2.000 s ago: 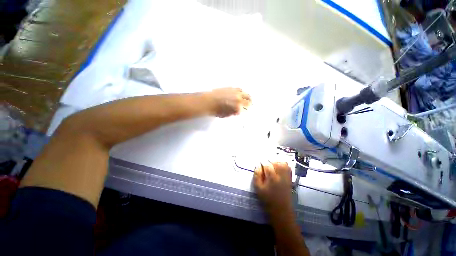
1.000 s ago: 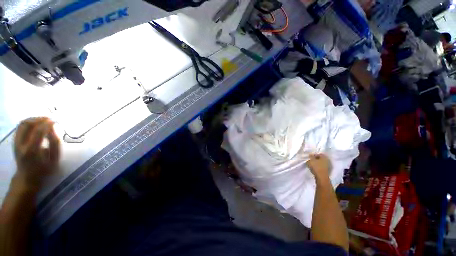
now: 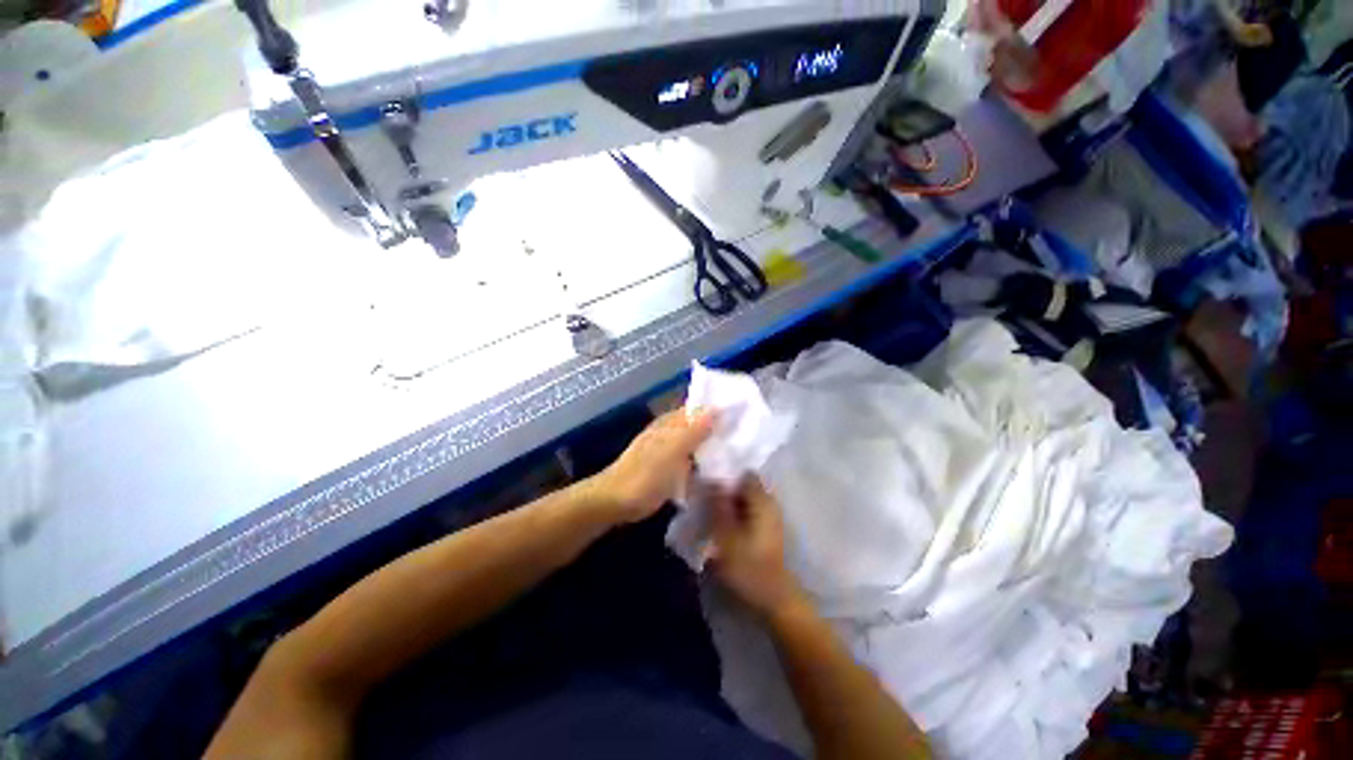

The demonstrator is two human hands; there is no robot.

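A heap of crumpled white cloth (image 3: 965, 490) fills the lower right, off the table's front edge. My left hand (image 3: 663, 457) pinches a raised corner of a white garment piece (image 3: 746, 420) at the heap's left side. My right hand (image 3: 746, 538) is just below it, blurred, with its fingers at the same cloth; its exact grip is unclear. The white sewing machine (image 3: 519, 126) stands behind, its needle area (image 3: 439, 235) over the brightly lit bed.
Black shears (image 3: 724, 275) lie under the machine arm beside a yellow piece (image 3: 784, 267) and a green-handled tool (image 3: 852, 244). A small metal piece (image 3: 589, 336) lies on the bed. White cloth (image 3: 89, 282) lies at left. A person's hand (image 3: 1015, 63) shows near red cloth at top right.
My left hand has moved from the table to the heap and holds cloth. My right hand has moved left, beside it. The view has shifted, showing more of the heap.
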